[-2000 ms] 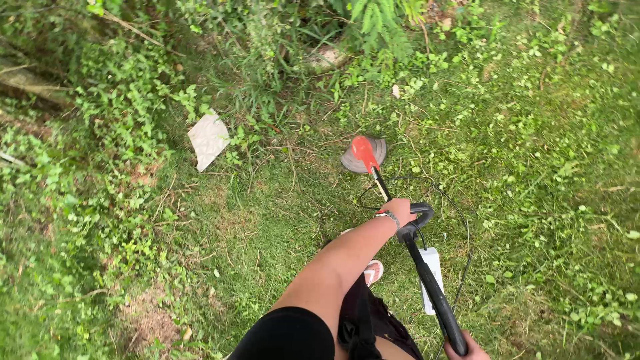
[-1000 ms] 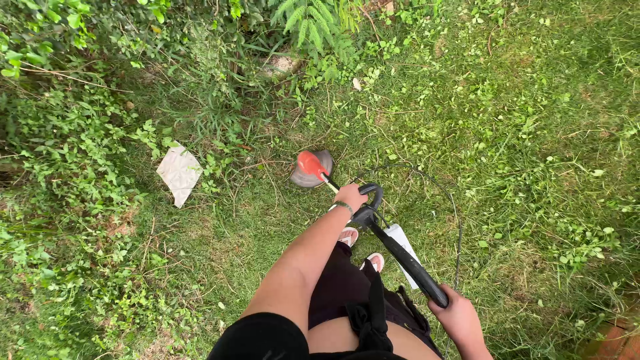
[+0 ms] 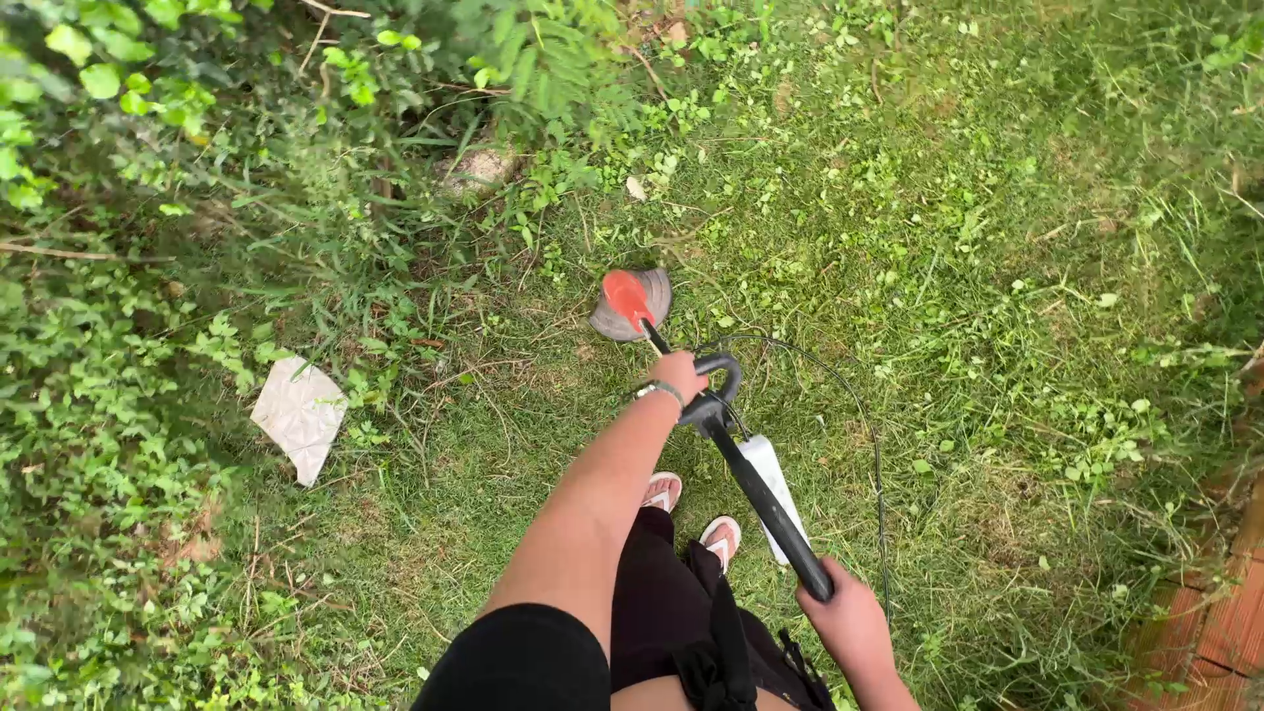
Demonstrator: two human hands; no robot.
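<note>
An electric string trimmer [image 3: 760, 494] slants from lower right to upper left, its orange head [image 3: 627, 298] and grey guard [image 3: 657, 291] low over the grass. My left hand [image 3: 679, 373] grips the black loop handle [image 3: 726, 373] partway down the shaft. Around the rear end of the black grip closes my right hand [image 3: 847, 607]. A white power strip [image 3: 772, 494] hangs or lies beside the shaft; which of these I cannot tell. From near the handle a thin dark cable [image 3: 859, 395] curves right and down over the grass.
A pale broken tile or stone slab [image 3: 299, 419] lies at left by dense weeds [image 3: 99, 395]. A rock [image 3: 479, 170] sits among plants above. Reddish paving [image 3: 1220, 632] edges the lower right. My feet in white flip-flops [image 3: 723, 538] stand on the grass behind the trimmer head.
The trimmer head has moved away from the slab on the left since one second ago. Both hands keep their hold. The view has shifted, bringing the reddish paving in at lower right.
</note>
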